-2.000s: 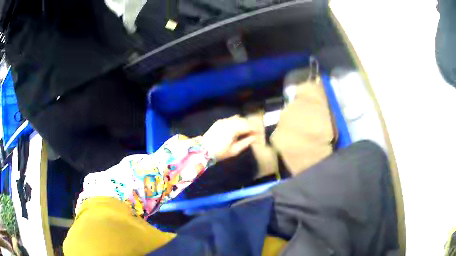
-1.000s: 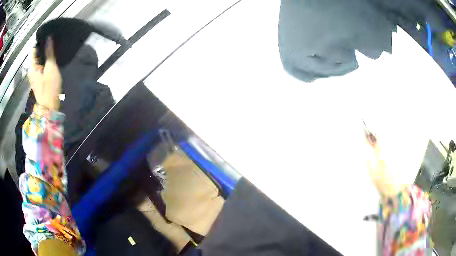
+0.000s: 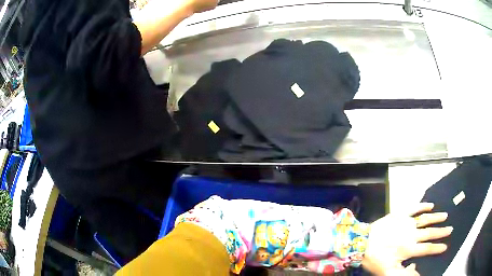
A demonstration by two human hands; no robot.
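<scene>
A dark cut fabric panel [image 3: 450, 197] with a small pale sticker [image 3: 459, 198] lies on the white tabletop at the right edge. My left hand [image 3: 404, 240] reaches across from the lower left. Its fingers are spread, with their tips at the panel's left edge. It grips nothing that I can see. My right hand is out of the picture. A heap of dark cut pieces [image 3: 291, 102] lies on the metal surface ahead, with a white sticker and a yellow sticker on it.
A blue bin [image 3: 180, 202] stands below the metal surface, partly hidden by my sleeve. A person in black [image 3: 97, 91] stands at the left, with a bare forearm over the far surface. A dark strip [image 3: 399, 104] lies right of the heap.
The view has turned. My left hand has left the dark pieces it was on and now lies at the panel on the right. My right hand has gone out of view.
</scene>
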